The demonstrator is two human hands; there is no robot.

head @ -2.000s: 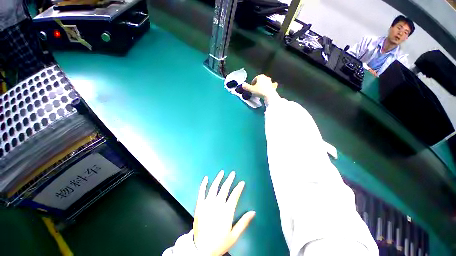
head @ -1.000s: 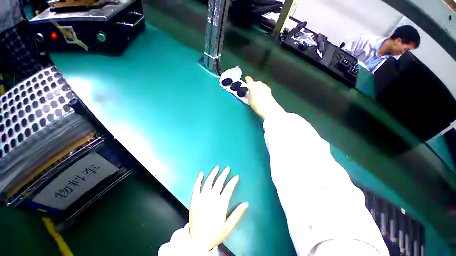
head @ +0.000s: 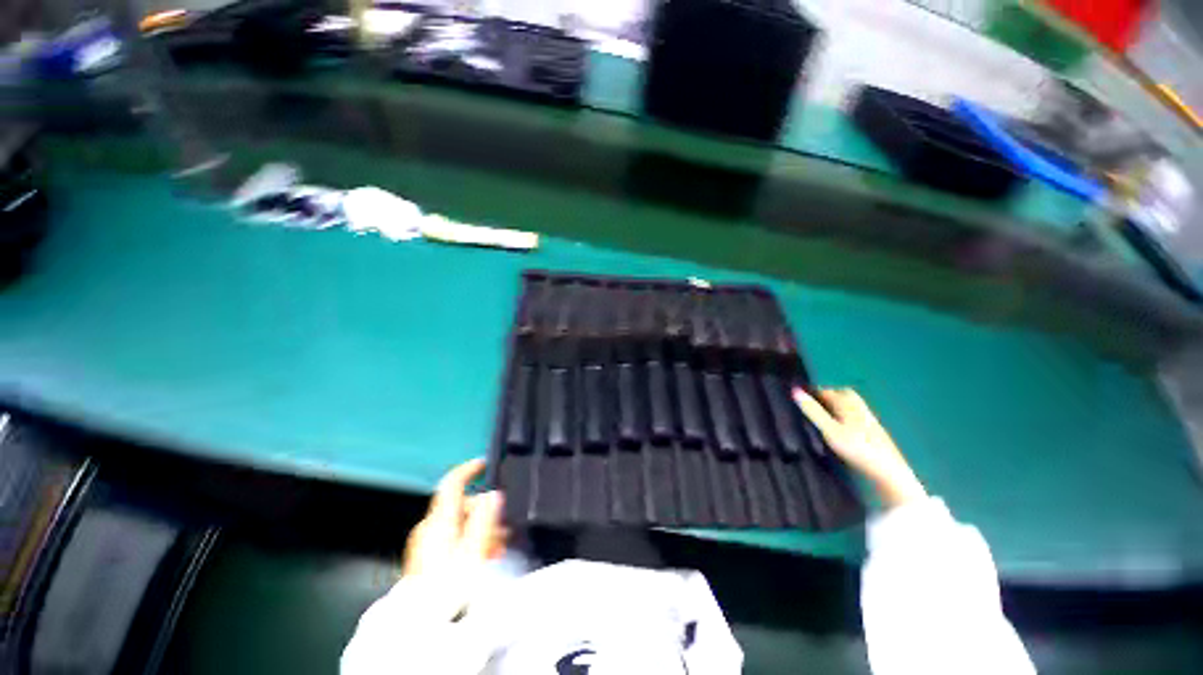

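Observation:
A black ribbed parts tray (head: 660,491) lies on the green bench in front of me. Long black handle housings (head: 660,402) lie side by side in its slots, with thinner ends toward the far rim. My left hand (head: 455,525) is at the tray's near left corner, fingers bent at the edge. My right hand (head: 855,435) is at its right side, fingertips on the rim beside the last housing. Both hands seem to hold the tray by its sides. The picture is blurred, and the undersides of the fingers are hidden.
Behind the tray to the left lie a white holder with dark ovals (head: 293,201), a crumpled white wipe (head: 383,212) and a pale yellow strip (head: 482,236). A raised shelf (head: 818,224) runs behind, bearing black boxes (head: 728,66). The cart is at the lower left.
The view has turned right, bringing the tray to the middle. My right hand has left the white holder and is at the tray's right side. My left hand, spread before, is at its left edge.

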